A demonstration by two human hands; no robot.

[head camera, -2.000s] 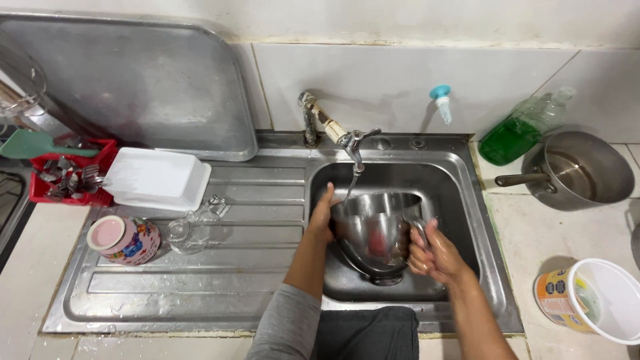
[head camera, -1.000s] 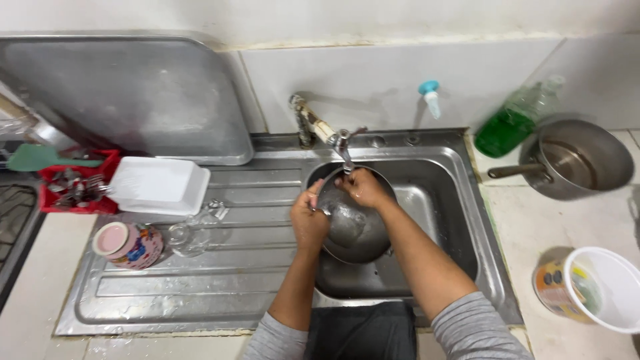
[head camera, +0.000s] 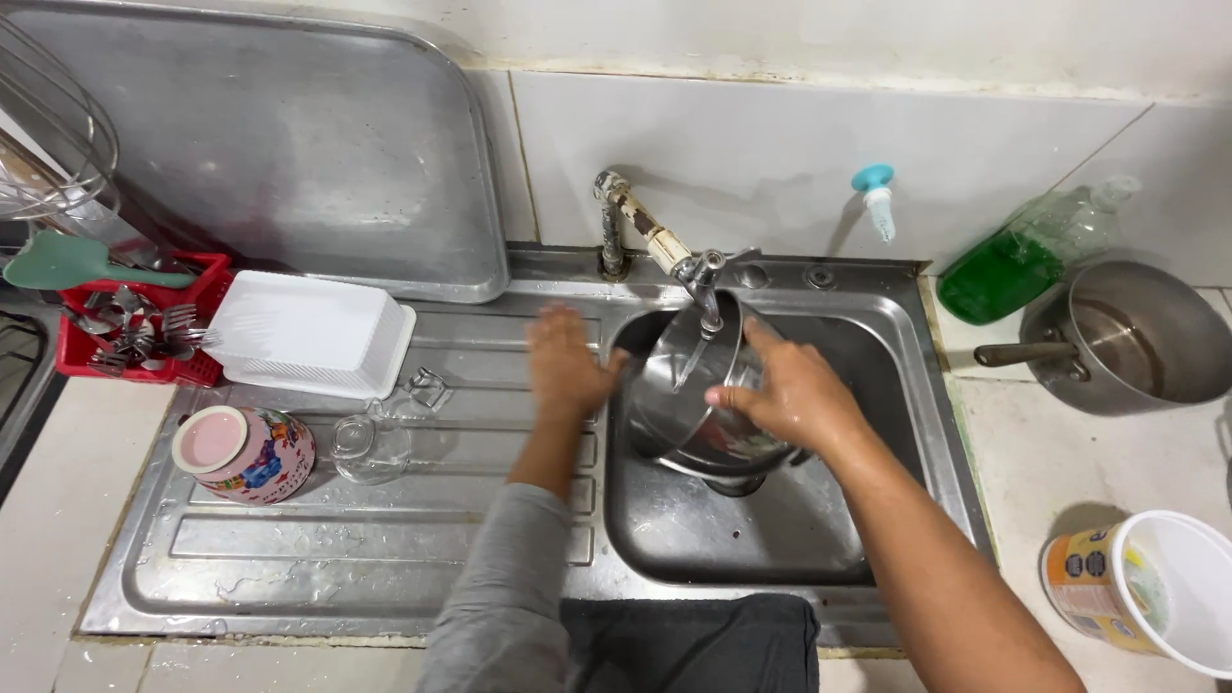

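Note:
A stainless steel mixing bowl (head camera: pixel 674 390) is tilted in the sink basin (head camera: pixel 736 544), its mouth toward the tap (head camera: pixel 707 289), with a thin stream of water running into it. My right hand (head camera: pixel 794 390) grips the bowl's rim on the right, thumb and fingers on either side of the edge. My left hand (head camera: pixel 570 366), slightly blurred, is off the bowl with its fingers apart, over the drainboard's right edge beside the basin.
On the ribbed drainboard are a pink patterned cup (head camera: pixel 245 452), clear glassware (head camera: pixel 371 448) and a white plastic container (head camera: pixel 308 332). A red cutlery basket (head camera: pixel 72 351) and a large metal tray (head camera: pixel 289 144) stand behind. Right: green liquid bottle (head camera: pixel 1001 274), saucepan (head camera: pixel 1131 337), plastic tub (head camera: pixel 1088 582).
The bowl has turned from underside up to a tilted position with its mouth showing. My left hand has let go of it and moved left; my right hand has shifted to its right rim.

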